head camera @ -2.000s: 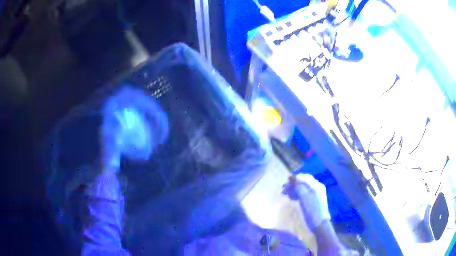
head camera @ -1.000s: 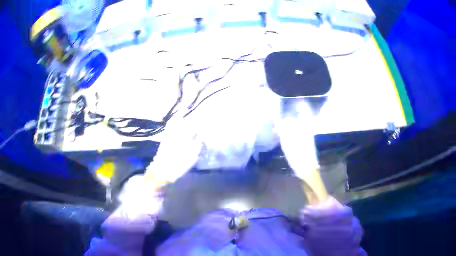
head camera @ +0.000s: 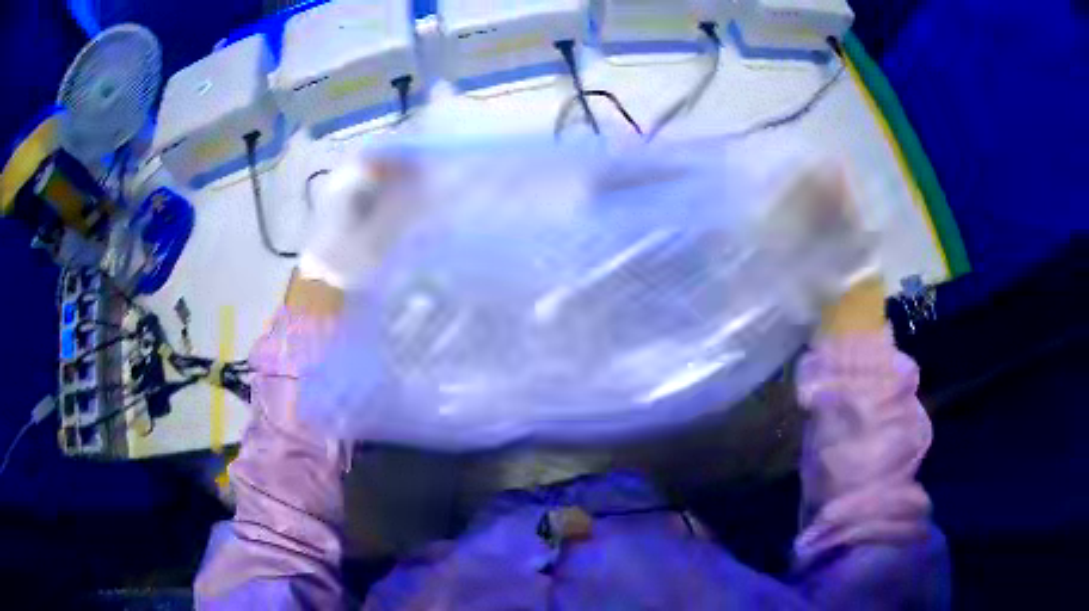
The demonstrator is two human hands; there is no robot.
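Observation:
A clear, shiny bubble bag [head camera: 573, 298] is stretched wide in front of me over the bench, blurred by motion. My left hand [head camera: 364, 221], in a white glove, holds its left upper side. My right hand [head camera: 824, 221], also in a white glove with blurred fingers, holds its right upper side. The bag covers the middle of the bench. I cannot tell whether a unit is inside or behind it.
White box units [head camera: 496, 42] with black cables stand in a row along the bench's far edge. A desk fan [head camera: 110, 84], a yellow-black tape roll [head camera: 54, 179] and a power strip [head camera: 93, 364] are at the left. Small metal clips [head camera: 917, 298] sit at the right corner.
Both hands have risen and spread apart, with the bag now stretched between them. The black-topped speaker-like unit seen at my right hand no longer shows. Earlier, my view was over the crate.

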